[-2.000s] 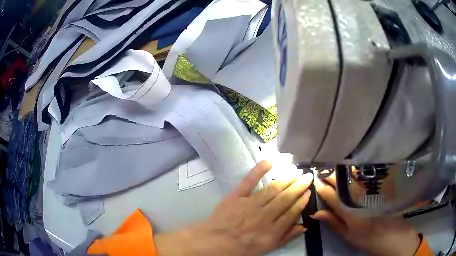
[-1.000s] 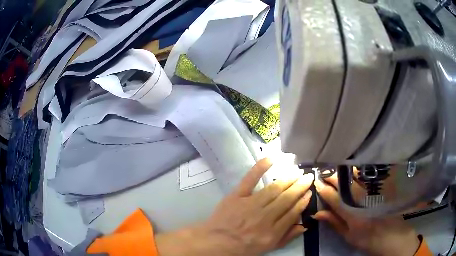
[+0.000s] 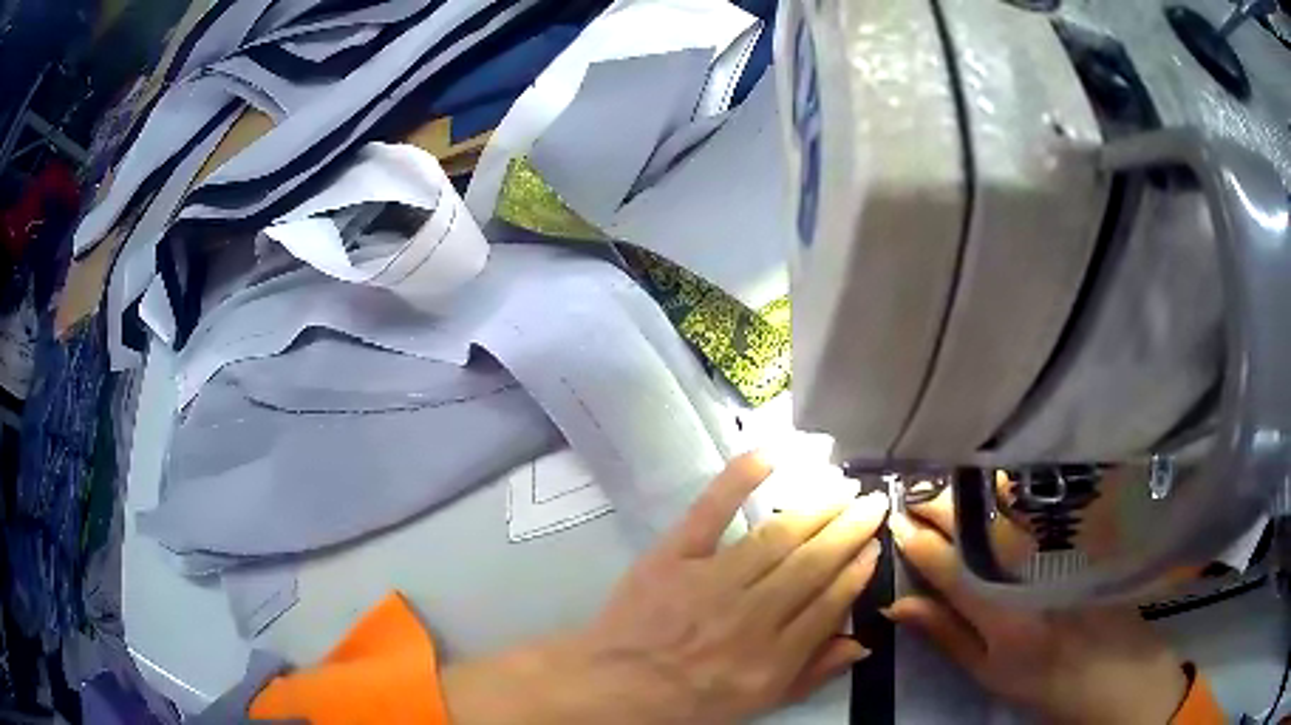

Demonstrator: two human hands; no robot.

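A narrow black tape (image 3: 874, 637) runs from the picture's bottom edge up between my hands to the needle area. My left hand (image 3: 736, 602) lies flat, fingers spread and pointing at the presser foot (image 3: 895, 496), fingertips at the tape's left side. My right hand (image 3: 1005, 623) is bent at the tape's right side, thumb and finger close to it, partly hidden by the machine's guard. The off-white sewing machine head (image 3: 906, 241) stands above. A light grey fabric strip (image 3: 609, 397) curves down to my left fingers. Lamp glare washes out the needle area.
Loose grey cut pieces (image 3: 340, 460) and a white curled band (image 3: 411, 234) lie left of the needle. Strips with dark edges (image 3: 382, 106) are heaped behind. A yellow-green patterned strip (image 3: 743, 340) lies beside the machine head. A rectangular outline (image 3: 552, 496) shows on the bed.
The black tape's lower part lies slightly further left than before. Both hands have stayed in nearly the same place.
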